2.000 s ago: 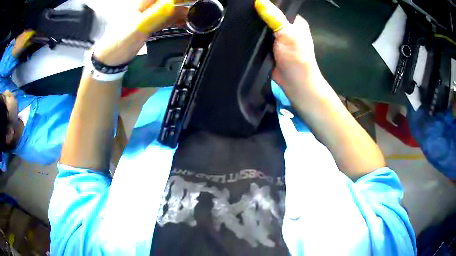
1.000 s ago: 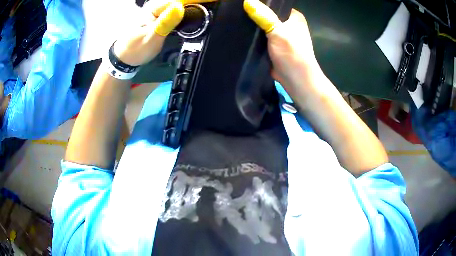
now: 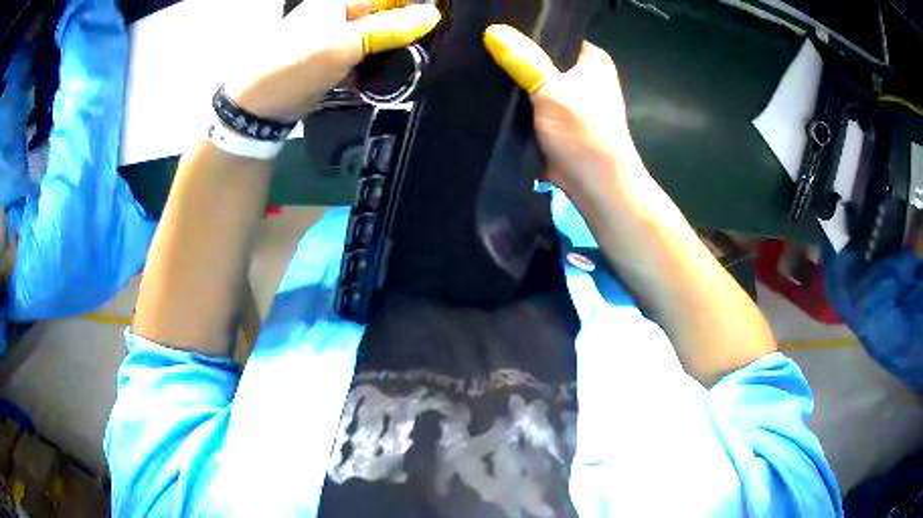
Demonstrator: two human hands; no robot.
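Observation:
A black control panel assembly (image 3: 455,192) is held up in front of my chest, its length running from the top edge of the picture down towards me. Its button strip (image 3: 366,212) is on the left side, with a ringed rotary knob (image 3: 392,77) above it. My left hand (image 3: 324,51), with yellow finger cots, grips the panel near the knob; its thumb lies across the panel face. My right hand (image 3: 572,111) grips the right edge, its yellow-covered thumb on the face. The fingers behind the panel are hidden, and the panel's top end is cut off.
A dark green bench (image 3: 698,132) lies beyond the panel. White sheets (image 3: 794,96) and other black panels (image 3: 813,152) lie at the right. Another white sheet (image 3: 167,91) is at the left. Blue-sleeved people stand at the left (image 3: 81,223) and right (image 3: 880,293).
My left thumb has moved from beside the knob to across the panel face above it. The panel has become slightly more upright. The person at the left has moved closer to the bench.

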